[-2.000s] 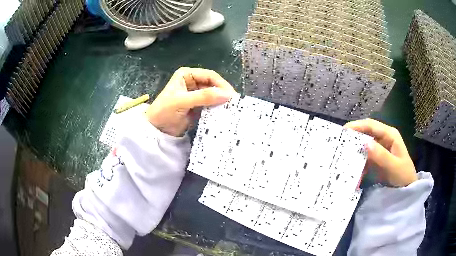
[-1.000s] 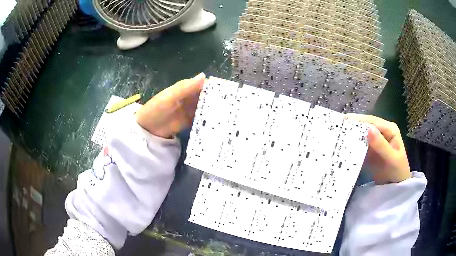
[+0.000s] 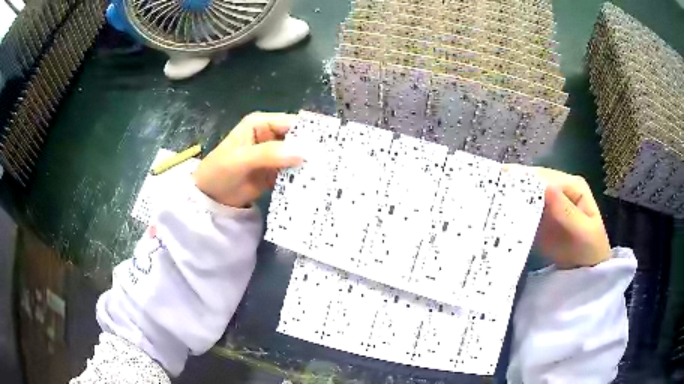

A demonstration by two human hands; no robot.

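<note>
A white PCB panel (image 3: 405,210) with small black marks and notches along its top edge is held up in front of me, slightly tilted down to the right. My left hand (image 3: 244,159) grips its upper left edge, with the thumb on its face. My right hand (image 3: 571,217) grips its upper right edge; some of those fingers are hidden behind the panel. A loose PCB panel (image 3: 382,322) lies just below, its upper part covered by the held one. Whether more panels lie under it I cannot tell.
Racked PCB panels (image 3: 450,112) stand directly behind the held panel. More racked panels stand at the right (image 3: 645,169) and at the far left (image 3: 45,90). A desk fan (image 3: 202,22) stands at the back. A yellow stick (image 3: 177,160) lies on a white paper (image 3: 150,196), left of my left hand.
The view has shifted slightly, so the fan and racks appear further left. My left thumb, near the panel's top left corner one second ago, now lies lower on its face. Both hands still hold the panel.
</note>
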